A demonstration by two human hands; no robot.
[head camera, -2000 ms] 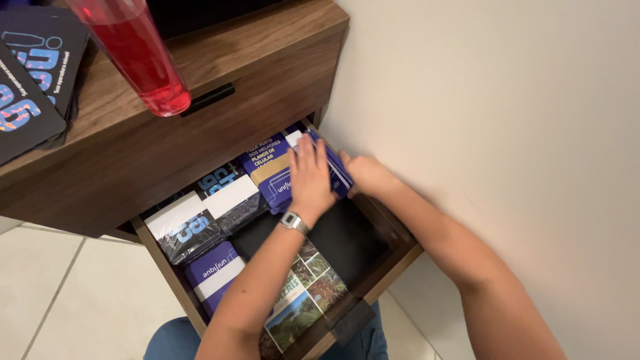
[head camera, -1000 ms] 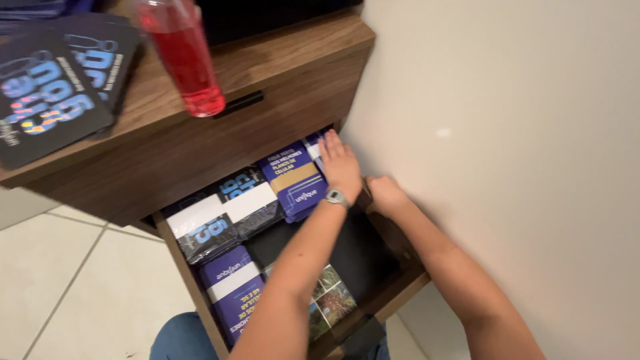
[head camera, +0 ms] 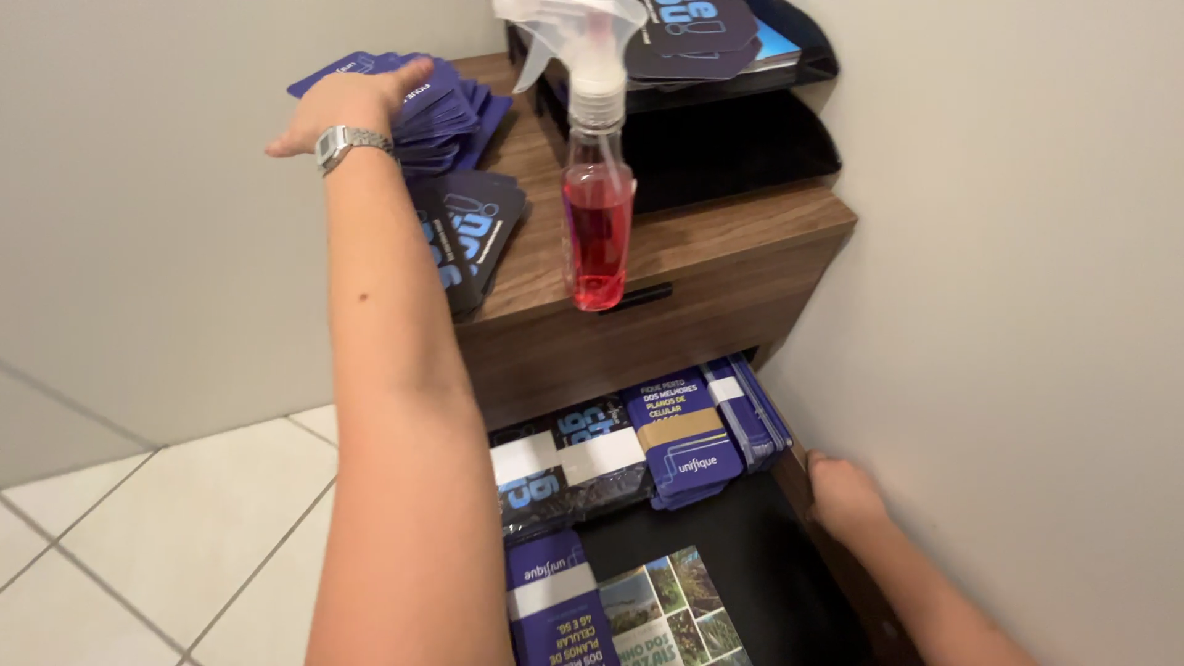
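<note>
My left hand (head camera: 356, 102), with a metal wristwatch, is spread at the near-left side of a pile of blue printed cards (head camera: 444, 116) on the wooden cabinet top. Dark printed cards (head camera: 472, 227) lie just in front of that pile. Whether the fingers touch the cards is not clear. Below, my right hand (head camera: 846, 495) rests at the right side wall of the pulled-out drawer (head camera: 795, 476), its fingertips partly hidden. Banded bundles of blue cards (head camera: 684, 439) and black plastic-wrapped bundles (head camera: 573, 462) line the drawer's back. Another banded blue bundle (head camera: 555, 601) lies front left, beside a photo-covered booklet (head camera: 671, 610).
A spray bottle with red liquid (head camera: 597, 231) stands at the cabinet top's front edge. Behind it is a black tiered paper tray (head camera: 740, 139) holding dark cards (head camera: 694, 37). A wall (head camera: 999, 231) rises close on the right; floor tiles (head camera: 203, 546) show at lower left.
My left hand has left the bundles at the drawer's back right and moved up to the blue pile on the cabinet top. My right hand stays by the drawer's right side. The view has shifted.
</note>
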